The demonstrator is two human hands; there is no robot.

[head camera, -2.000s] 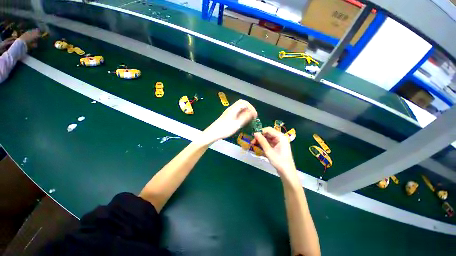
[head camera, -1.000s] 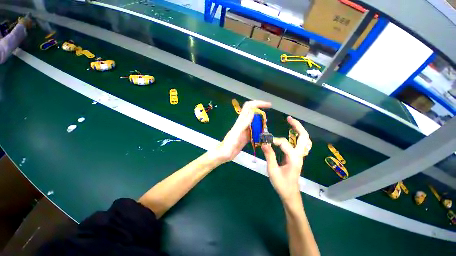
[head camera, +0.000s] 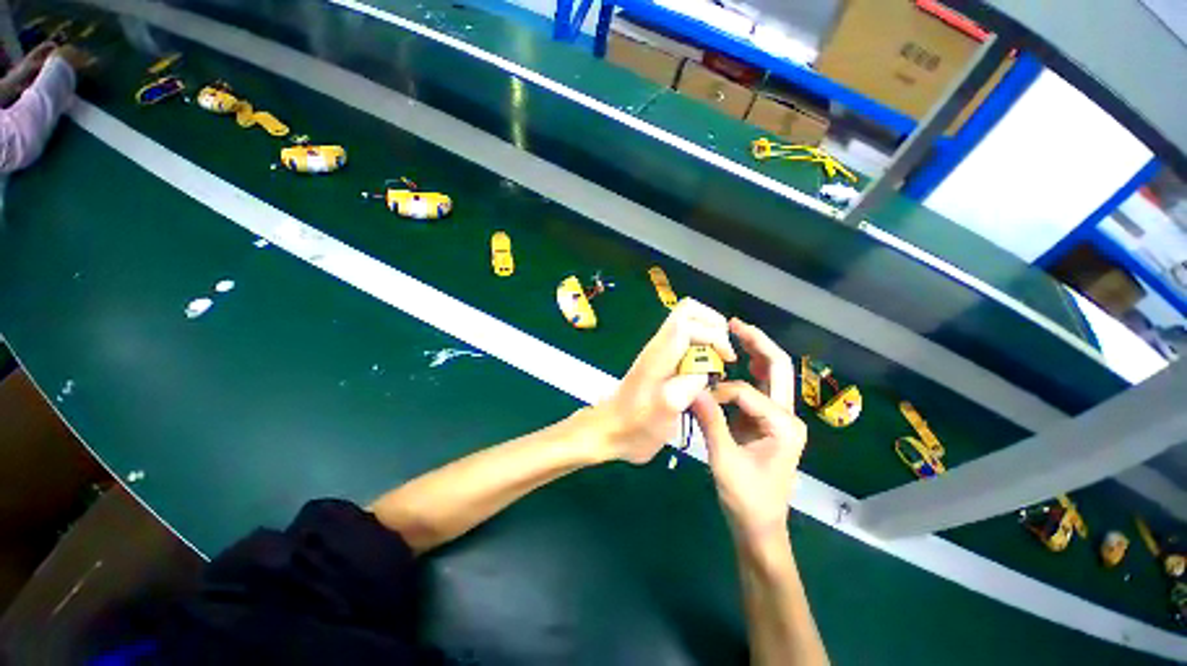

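Note:
My left hand (head camera: 654, 390) holds a yellow housing (head camera: 702, 360) above the belt's near edge rail, with its rounded yellow face partly showing between the fingers. My right hand (head camera: 758, 436) is at the housing's lower right end, thumb and fingertips pinched against it. A small dark bit shows at the fingertips; the circuit board cannot be made out. Thin dark wires (head camera: 686, 431) hang below the housing. The housing's blue side is hidden.
The green belt (head camera: 456, 299) carries several yellow housings, one (head camera: 577, 302) left of my hands and one (head camera: 840, 405) right, plus strip pieces (head camera: 503, 254). A grey support (head camera: 1028, 449) stands at right. Another person's arm (head camera: 39, 111) is at far left. White scraps (head camera: 198, 307) lie on the near table.
The housing has turned, so its yellow face shows instead of the blue side. My right fingers have closed in on it. Belt pieces have shifted right and slightly down in view.

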